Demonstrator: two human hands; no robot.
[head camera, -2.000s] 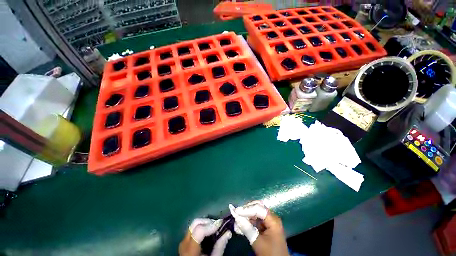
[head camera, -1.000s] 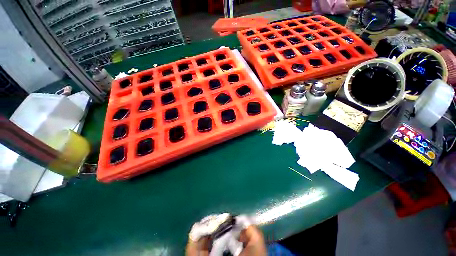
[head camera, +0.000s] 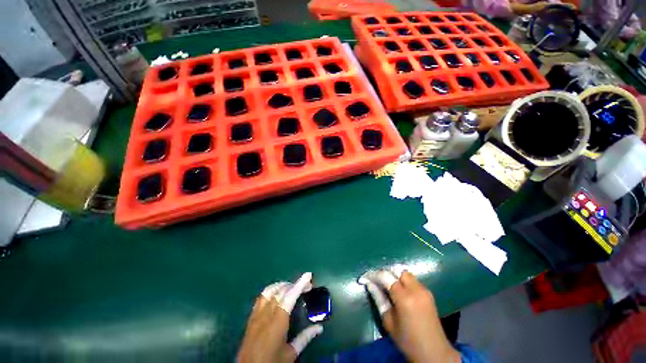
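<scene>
A black, glossy smartwatch head (head camera: 318, 305) is at the bottom centre, with a bright reflection on its face. My left hand (head camera: 287, 315), with white finger cots, holds it between thumb and fingers at its left side. My right hand (head camera: 404, 301), also with white finger cots, is to the right, apart from the watch head, with thumb and fingers bent near each other. I cannot tell whether something small is between its fingertips.
A large orange-red foam tray (head camera: 262, 120) holds watch heads, one pocket empty. A second tray (head camera: 453, 60) stands behind right. White wipes (head camera: 464, 216), a thin yellow stick (head camera: 426, 243), two bottles (head camera: 438, 133), a dark box (head camera: 496, 166) and a round lamp-like ring (head camera: 545, 127) are right.
The hands were together around the dark watch head. Now the right hand has moved off to the right, and the watch head's glossy face shows by the left hand.
</scene>
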